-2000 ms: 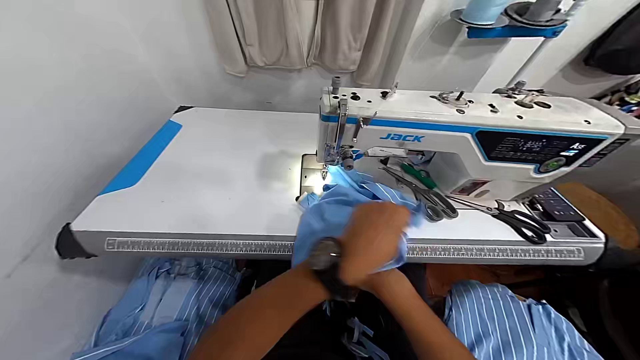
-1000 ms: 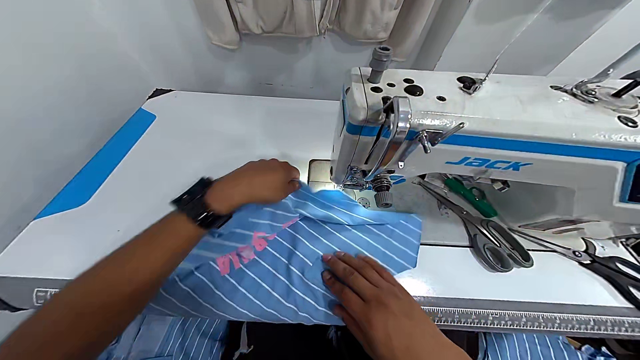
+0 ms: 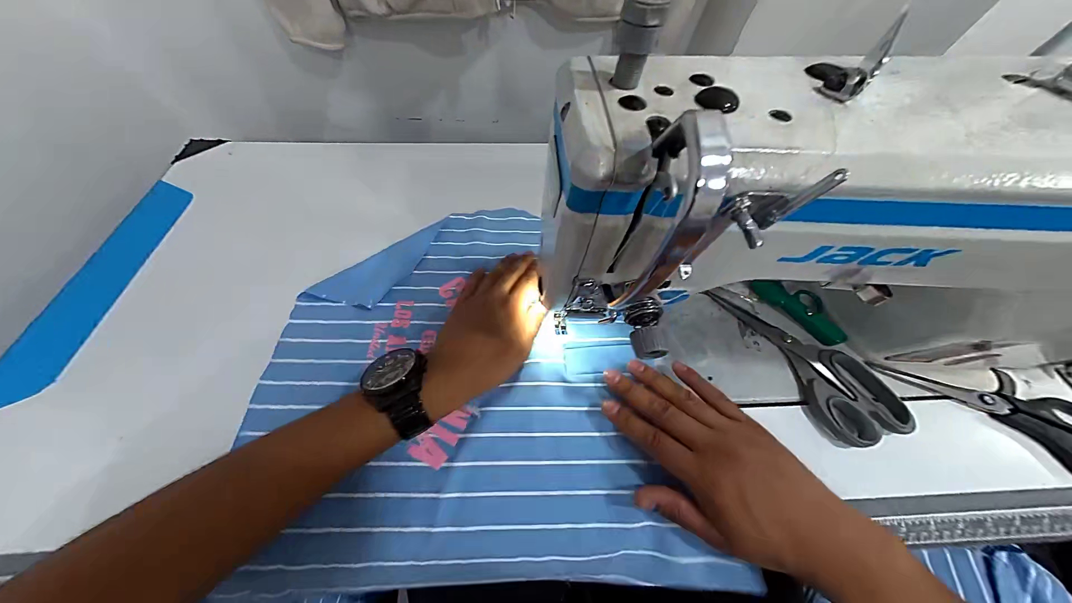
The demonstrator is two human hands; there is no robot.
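A blue fabric panel with white stripes and pink print (image 3: 469, 502) lies spread over the sewing table, its far left corner folded over. The Jack sewing machine (image 3: 837, 167) stands over its right edge, with the lit needle area above the cloth. My left hand (image 3: 494, 327), with a black watch at the wrist, presses on the fabric just left of the presser foot (image 3: 561, 321). Flat on the right part of the cloth rests my right hand (image 3: 703, 461), fingers spread, near a small plain blue piece (image 3: 590, 358) below the needle area.
Grey-handled scissors (image 3: 837, 385), a green-handled tool (image 3: 800, 311) and black-handled scissors (image 3: 1005, 406) lie on the table under the machine arm. A ruler strip (image 3: 988, 525) runs along the front edge. Beige garments (image 3: 402, 8) hang at the wall behind.
The bunched cloth from two seconds ago is now spread flat, reaching farther back on the table left of the needle. Both hands have moved apart from one another. The view has moved closer.
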